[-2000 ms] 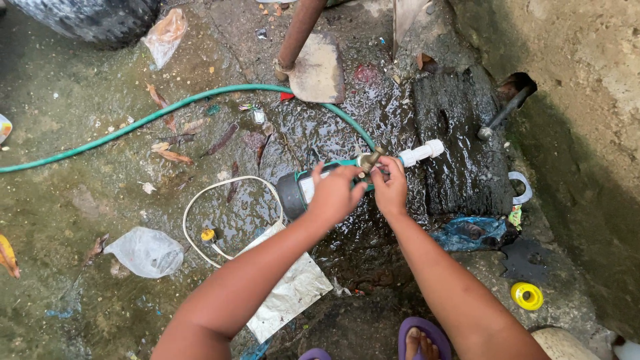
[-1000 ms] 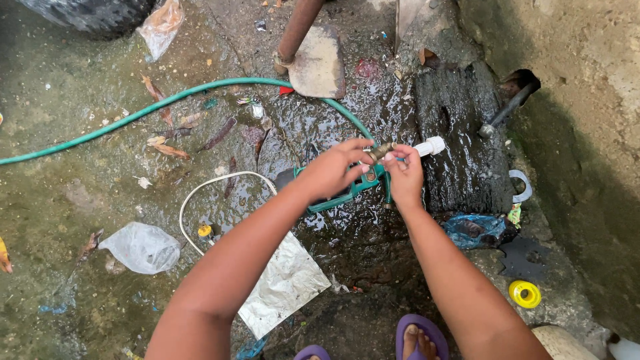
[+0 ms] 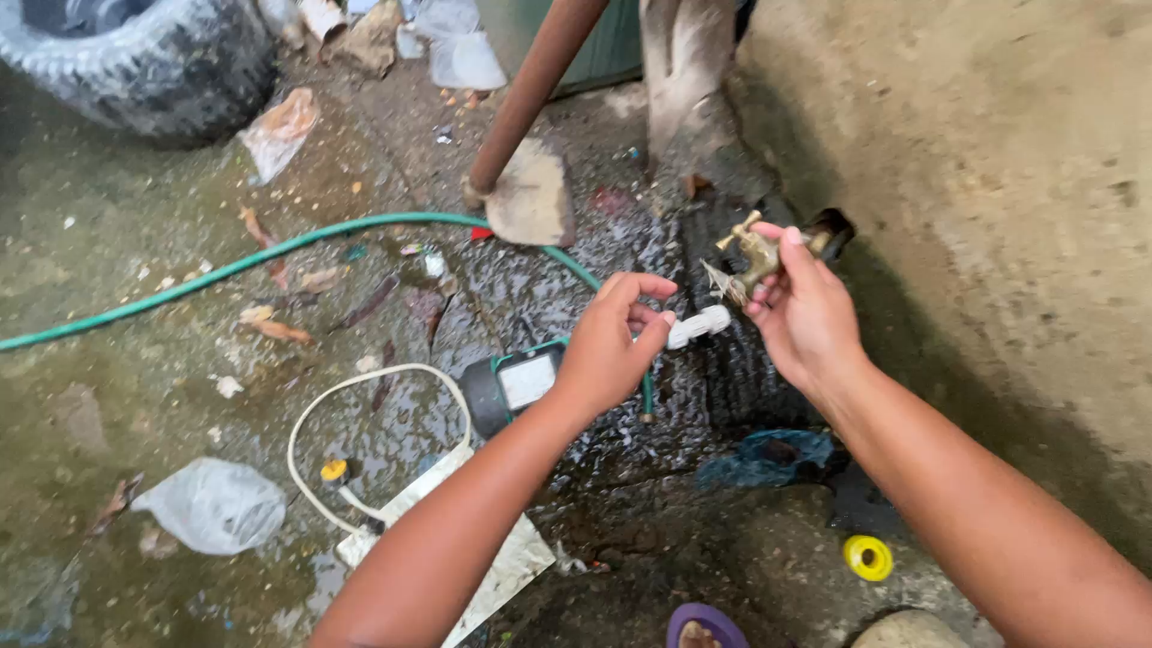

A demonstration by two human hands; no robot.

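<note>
My right hand (image 3: 796,306) grips a brass tap (image 3: 760,256), its T-shaped handle pointing up and a whitish shred, perhaps thread tape, hanging at one end. To its left, my left hand (image 3: 621,342) has bent fingers with nothing seen between them. Below and behind the left hand lies a green and black electric water pump (image 3: 490,396) with a white label, partly hidden by that hand and forearm. A white plastic pipe fitting (image 3: 700,327) sticks out on the right, below the tap. The brass-tipped end of a green hose (image 3: 647,400) hangs down just beside the pump.
The green hose crosses the wet ground. A spade (image 3: 531,193) stands above. Around lie a white cable (image 3: 310,396), a flat whitish sheet (image 3: 504,567), a clear plastic bag (image 3: 220,506), a yellow ring (image 3: 868,558) and a tire (image 3: 180,72). A pipe emerges from the wall hole (image 3: 832,229).
Both hands were together on the brass tap at the pump. My right hand has carried the tap up and right, away from the pump, and my left hand has let go. The view has shifted upward.
</note>
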